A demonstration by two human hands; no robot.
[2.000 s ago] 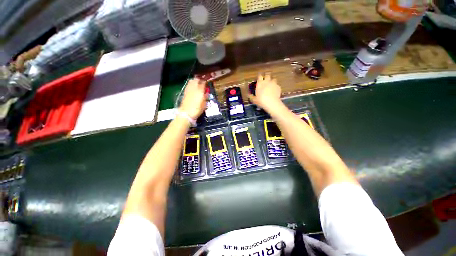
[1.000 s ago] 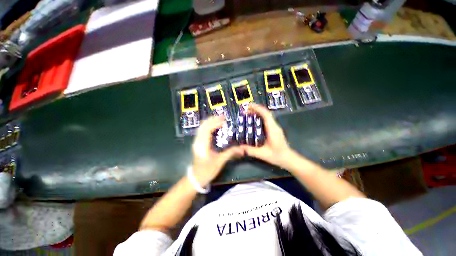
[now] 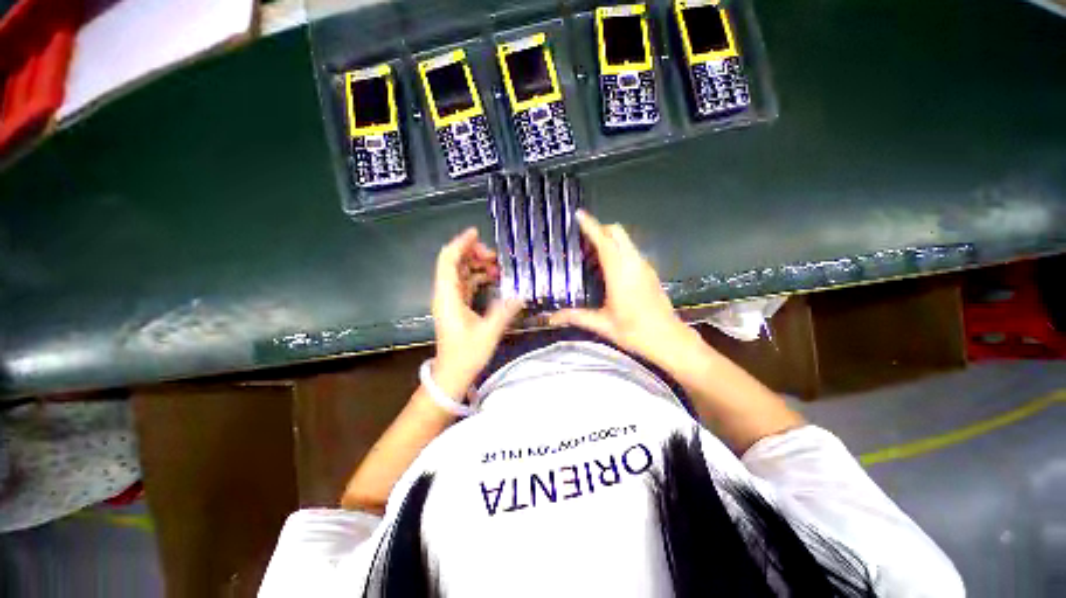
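Observation:
A row of several keypad phones (image 3: 537, 240) stands on edge, dark narrow sides up, near the bench's front edge. My left hand (image 3: 470, 306) is at the row's left side and my right hand (image 3: 620, 280) at its right side; together they hold the row between them. Beyond it lies a clear blister tray (image 3: 412, 199). Its visible row of pockets holds several phones face up, with yellow-framed dark screens and pale keys, such as the one on the left (image 3: 374, 126). The tray's far part is cut off by the frame's top.
The dark green bench mat (image 3: 187, 234) spreads to both sides. A red plastic bin (image 3: 33, 70) and a white board (image 3: 152, 41) are at the upper left. Cardboard boxes (image 3: 216, 467) and a red crate (image 3: 1015, 310) are below the bench.
My hands have gathered phones from the tray's far row and brought them close to me, now on edge in a row. The view has tilted down, and the tray shows higher in the picture.

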